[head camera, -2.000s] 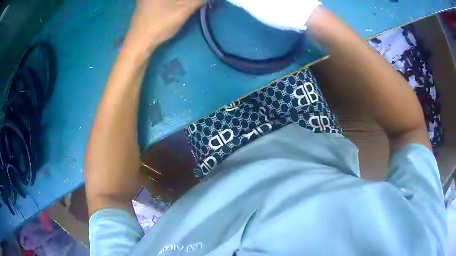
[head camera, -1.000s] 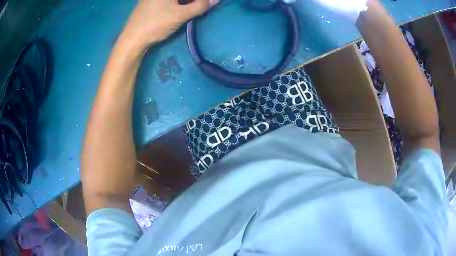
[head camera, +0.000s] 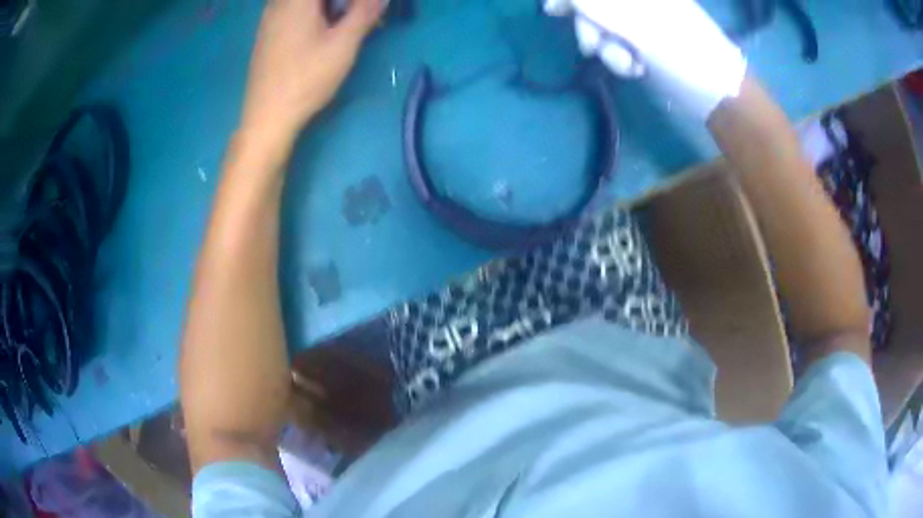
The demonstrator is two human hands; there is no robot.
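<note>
A black headband (head camera: 491, 231) lies on the blue-green bench as an open C, its thick arc towards me. A thin dark line spans its opening, and a small dark curved yoke (head camera: 552, 81) shows at its upper right end. My left hand (head camera: 319, 46) is at the top edge, away from the headband, with something dark at its fingers; its fingertips are partly cut off. My right hand (head camera: 658, 51), in a white glove, is blurred beside the headband's upper right end; whether it grips anything is hidden.
A pile of black headbands (head camera: 61, 243) lies on the left of the bench. Loose dark curved parts (head camera: 800, 25) lie at the top right. An open carton (head camera: 901, 152) with small dark parts is below the right edge. Cardboard and pale wrap (head camera: 76, 486) show at the lower left.
The headband sits lower in the picture and my left hand has come away from it. My gloved right hand has moved left, towards the headband's end. The whole view has shifted slightly.
</note>
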